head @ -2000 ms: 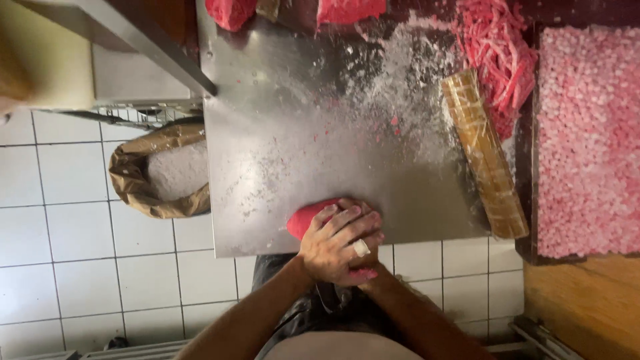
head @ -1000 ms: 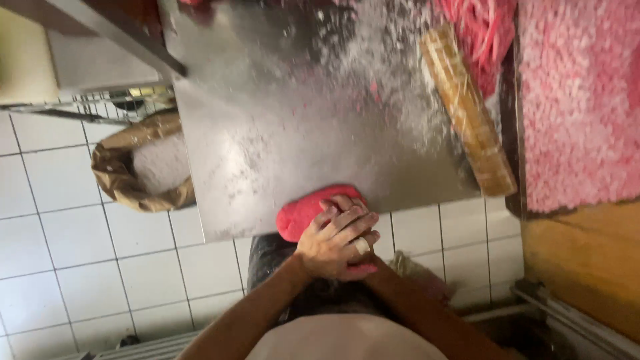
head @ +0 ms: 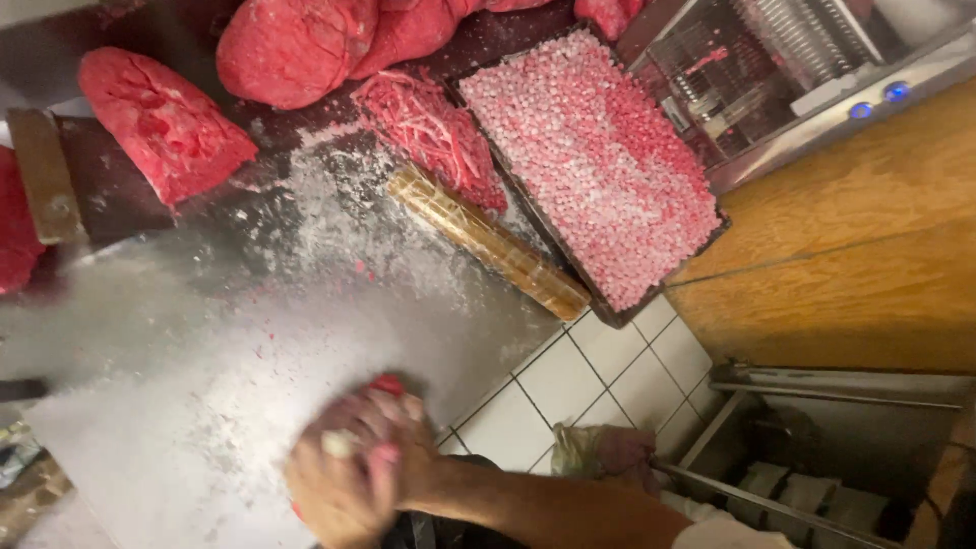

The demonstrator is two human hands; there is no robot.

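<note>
My left hand (head: 343,476), blurred and with a pale wrap on one finger, lies over my right hand (head: 415,442) at the near edge of the steel table. Both press on a piece of red dough (head: 386,383); only small bits of it show around the fingers. Beyond them, white powder (head: 328,221) is spread over the steel top. A wooden rolling pin (head: 488,244), seemingly wrapped in clear film, lies aslant beside a heap of pink dough strands (head: 435,137). A tray of small pink-white pieces (head: 587,168) sits to its right.
Large red dough masses (head: 164,122) lie at the back left, near a flat wooden piece (head: 47,175). A metal machine with rollers (head: 762,84) and blue-lit buttons stands at the back right. Below are a wooden panel (head: 823,290), floor tiles (head: 518,419) and a metal-framed bin (head: 808,457).
The view has swung to the right and turned. The red dough showed well to the left of my hands a second ago; now they cover most of it.
</note>
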